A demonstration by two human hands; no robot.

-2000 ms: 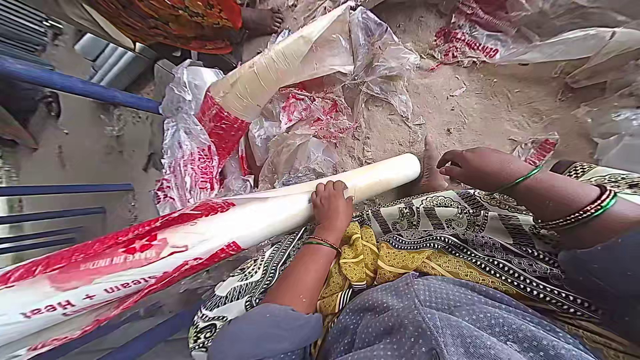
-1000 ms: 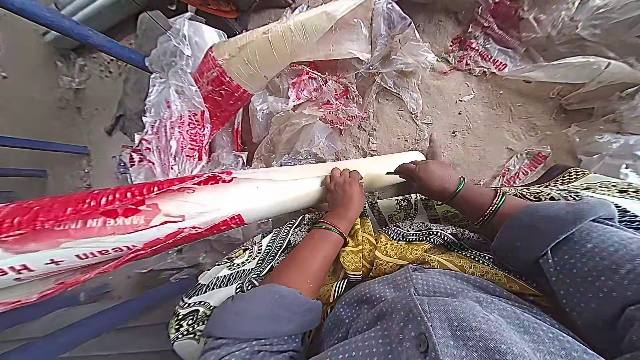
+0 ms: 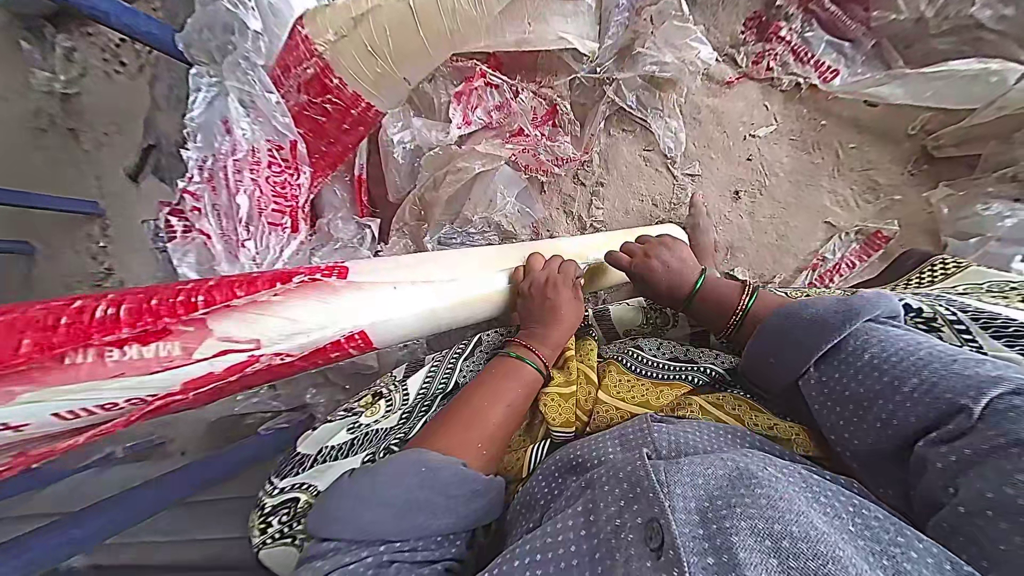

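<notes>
A long cream-coloured roll or tube runs from the left edge to the middle, its left part covered by red-and-white printed plastic wrap. My left hand grips its near side a little short of the right end, fingers curled over the wrap. Close to that end, my right hand has its fingers bent against the roll, thumb side toward my left hand. A fold or gap in the covering shows between the hands. Whether my right fingers pinch the film is hidden.
Crumpled clear and red printed plastic lies beyond the roll. Another taped, cream-coloured roll slants behind it. Blue metal bars stand at the left. A bare foot rests on the dusty ground past the roll's end.
My right hand, apart from the roll two seconds ago, has come onto its right end. My left hand stays on the roll. The view has moved closer.
</notes>
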